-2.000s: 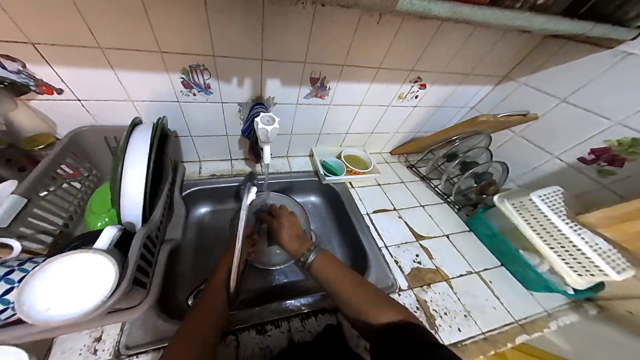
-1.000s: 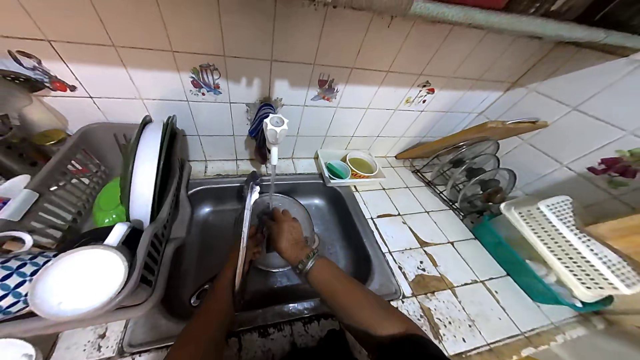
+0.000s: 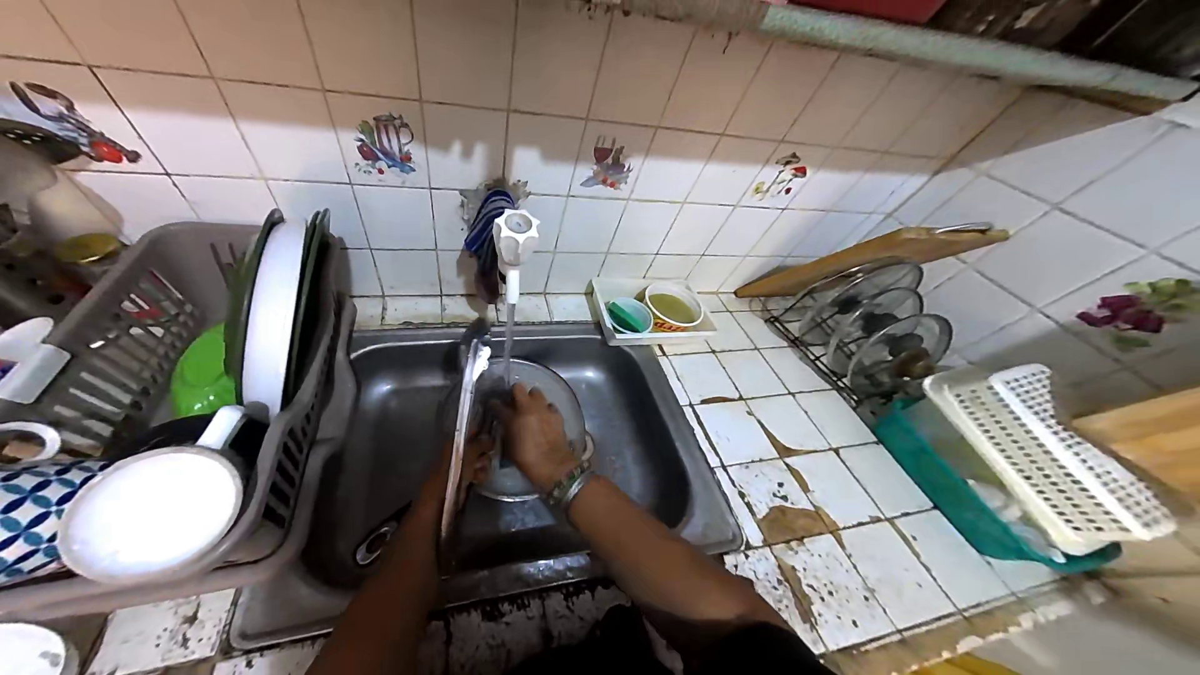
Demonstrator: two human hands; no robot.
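Observation:
Over the metal sink (image 3: 628, 403), water runs from a white-handled faucet (image 3: 514, 246). My left hand (image 3: 476, 457) is behind a thin, upright, light-rimmed object (image 3: 459, 431) seen edge-on, perhaps a lid or plate; whether it grips it cannot be made out. My right hand (image 3: 536, 436), with a bracelet at its wrist, reaches under the stream beside that object, its fingers partly blurred by water. Beneath both hands a clear round bowl or lid (image 3: 558, 398) lies in the basin.
At left a grey dish rack (image 3: 309, 441) holds plates, a green bowl (image 3: 199, 375) and a white pan or mug (image 3: 150, 514). Behind the sink's right corner is a tray (image 3: 609, 323) with small tubs. Glass lids (image 3: 900, 352) stand in a wire rack; a teal basket (image 3: 923, 469) sits at right.

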